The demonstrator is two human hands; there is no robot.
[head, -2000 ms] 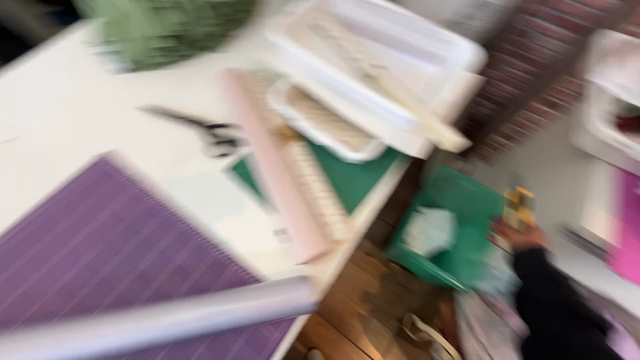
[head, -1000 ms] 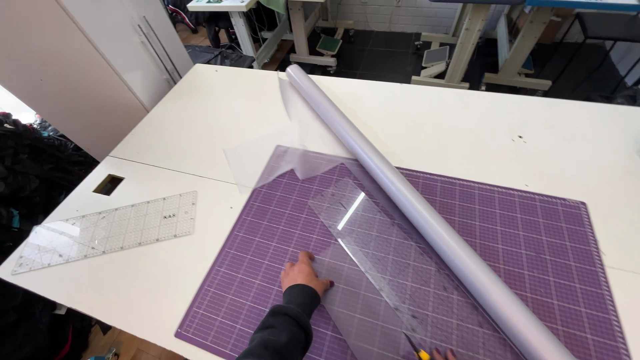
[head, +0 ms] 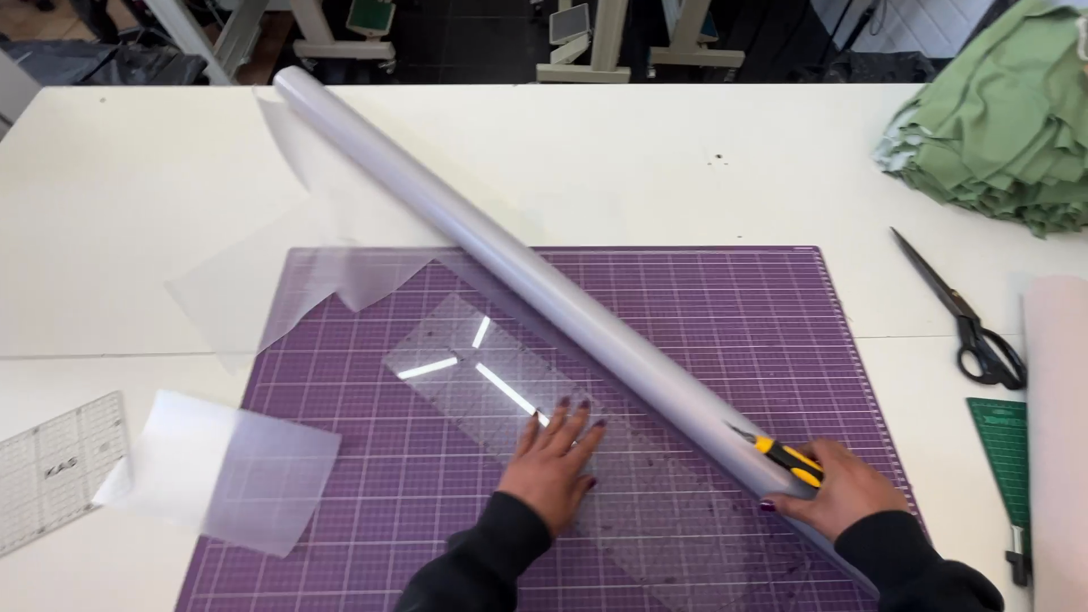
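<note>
A roll of translucent plastic film (head: 544,297) lies diagonally over a purple cutting mat (head: 731,297), its loose sheet (head: 314,263) spread at the upper left. My left hand (head: 552,463) rests with fingers apart on a clear quilting ruler (head: 476,382), which lies on the mat beside the roll. In my right hand (head: 837,493) is a yellow and black craft knife (head: 790,461); the hand is against the lower part of the roll. A cut piece of film (head: 263,476) lies over the mat's left edge, near a second clear ruler (head: 72,467).
Black-handled scissors (head: 960,314), a green ruler (head: 1007,450) and a pink roll (head: 1058,425) lie at the right. Green gathered fabric (head: 1003,127) sits at the white table's (head: 612,153) upper right. Beyond the far edge stand table legs (head: 603,42).
The view has shifted to the right. My left hand, on the mat beside the ruler a second ago, is now on the ruler. A separate piece of film now lies at the mat's left edge.
</note>
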